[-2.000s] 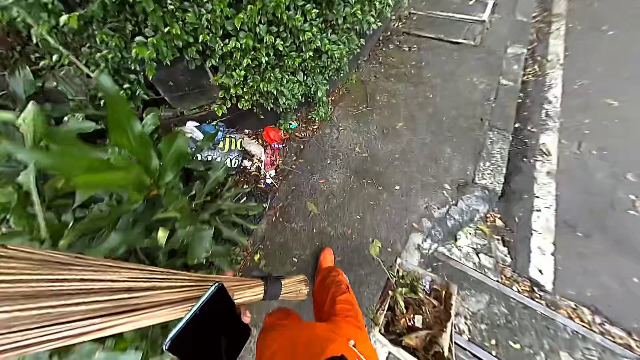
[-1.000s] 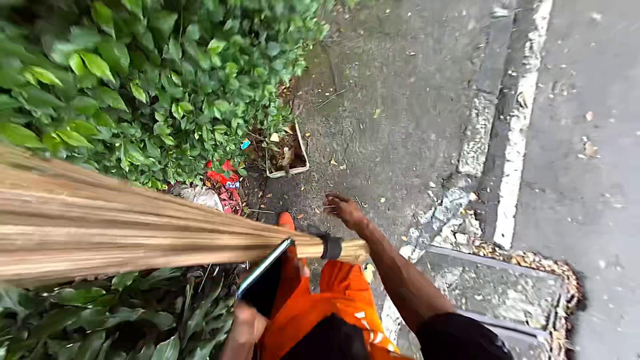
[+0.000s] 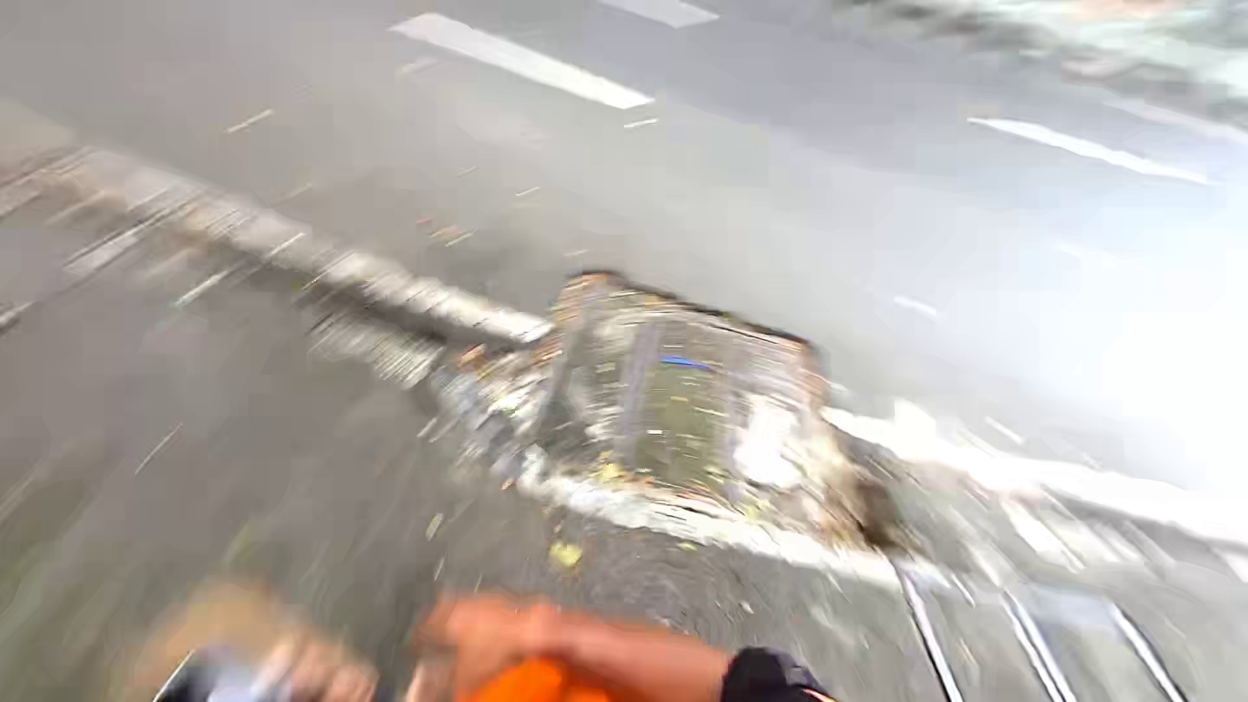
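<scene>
Motion blur covers the head view. At the bottom left edge, my left hand [image 3: 317, 671] has its fingers around a dark, flat phone [image 3: 200, 675], partly cut off by the frame. A tan blurred shape [image 3: 219, 619], perhaps the bound end of the stick broom, lies just above the phone. From a black sleeve [image 3: 770, 675], my right forearm reaches left across the orange clothing [image 3: 536, 682]. My right hand [image 3: 450, 632] is smeared near my left hand; its fingers and anything in them cannot be made out.
Ahead is a roadside drain opening [image 3: 682, 419] with a raised edge, leaves and a blue strip. A pale curb [image 3: 390, 283] runs up to it from the left. Beyond lies the road [image 3: 780, 224] with white lane marks. Metal bars [image 3: 1033, 643] cross the ground at the lower right.
The view has swung from the hedge and walkway toward the road. My right hand, held out over the pavement a second ago, is now close to my left hand.
</scene>
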